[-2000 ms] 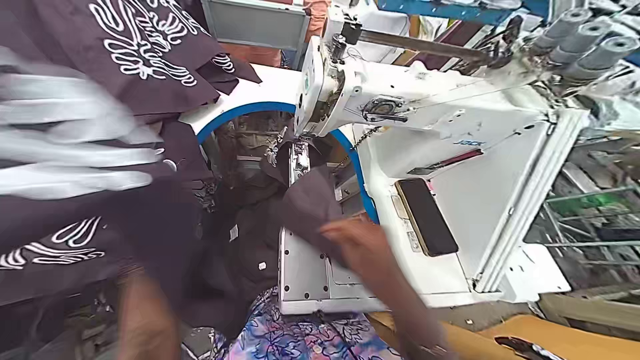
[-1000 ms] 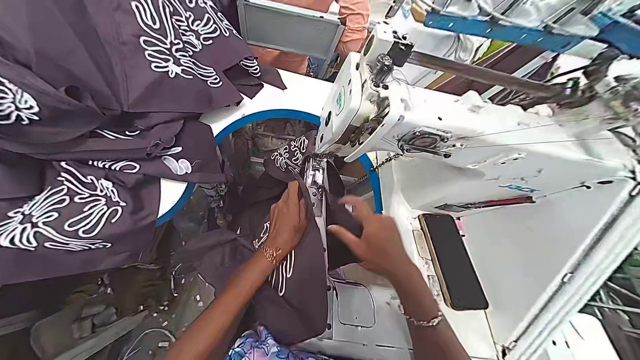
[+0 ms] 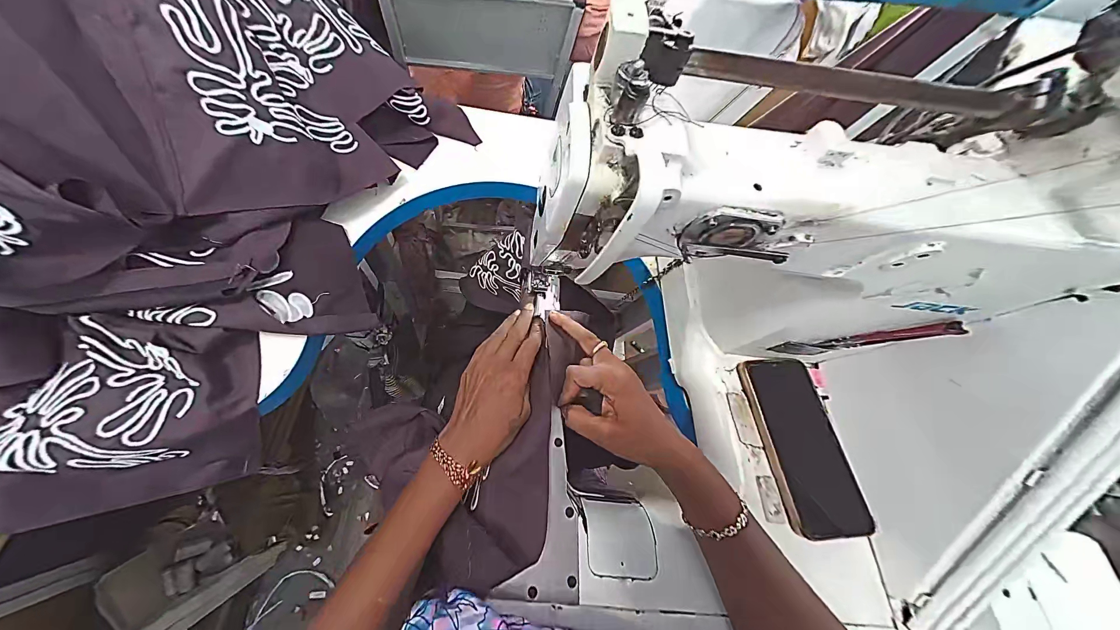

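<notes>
A white industrial sewing machine (image 3: 752, 210) stands over a narrow bed, its presser foot (image 3: 544, 289) down near dark purple fabric (image 3: 499, 516) with white embroidery. My left hand (image 3: 494, 385) lies flat on this fabric, fingertips just in front of the presser foot. On the other side of the seam line, my right hand (image 3: 612, 394) touches the cloth with its extended index finger beside the foot; the other fingers are curled, and whether they pinch cloth is unclear. The fabric's far part, with embroidery, lies beyond the needle area.
More embroidered purple fabric (image 3: 114, 149) is heaped at the left on the white table. A blue-edged round opening (image 3: 411, 206) surrounds the machine bed. A smartphone (image 3: 809, 446) lies right of my right hand. A red tool, perhaps tweezers (image 3: 901, 337), rests on the machine body.
Two seconds ago my left hand was low at the left, away from the needle; it now lies by the presser foot. My right index finger has come to the cloth beside the foot.
</notes>
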